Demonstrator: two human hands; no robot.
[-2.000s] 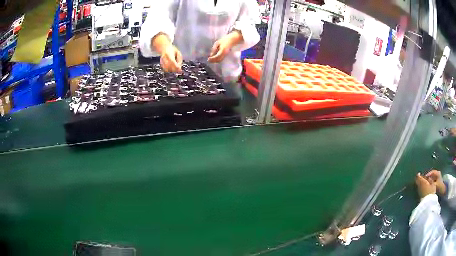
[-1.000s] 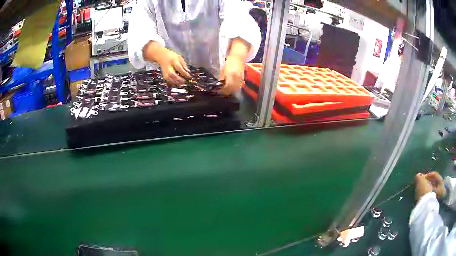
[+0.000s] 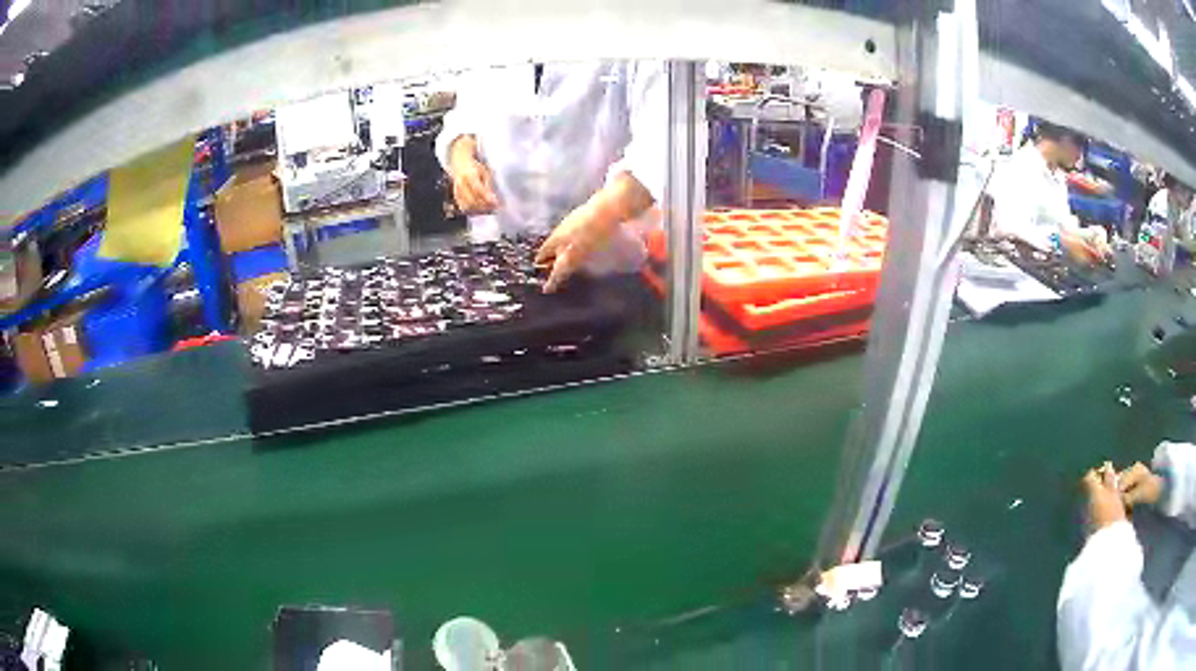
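Neither of my hands is in view. Nearest to me, cut off by the bottom edge, a black plastic bin (image 3: 333, 625) holds a white cloth or paper (image 3: 354, 657). Right of it are a pale translucent disc, perhaps a lid (image 3: 464, 645), and a whitish jar-like thing (image 3: 538, 657). A small white piece (image 3: 45, 640) lies at the bottom left among dark shapes too blurred to tell. Several round shiny pieces (image 3: 946, 582) stand on the green bench (image 3: 551, 505) at the lower right.
A metal post (image 3: 905, 341) rises at right, a white block (image 3: 853, 577) at its foot. Across stand a black foam tray (image 3: 446, 380) with rows of shiny pieces and orange-red trays (image 3: 787, 269). Coworkers are opposite; another's hands (image 3: 1115, 488) are at right. An overhead beam (image 3: 446, 46) crosses above.
My view has shifted, bringing in the overhead beam, the disc, the jar-like thing and more of the bin. The opposite coworker's hands have moved apart; one touches the black tray's right part.
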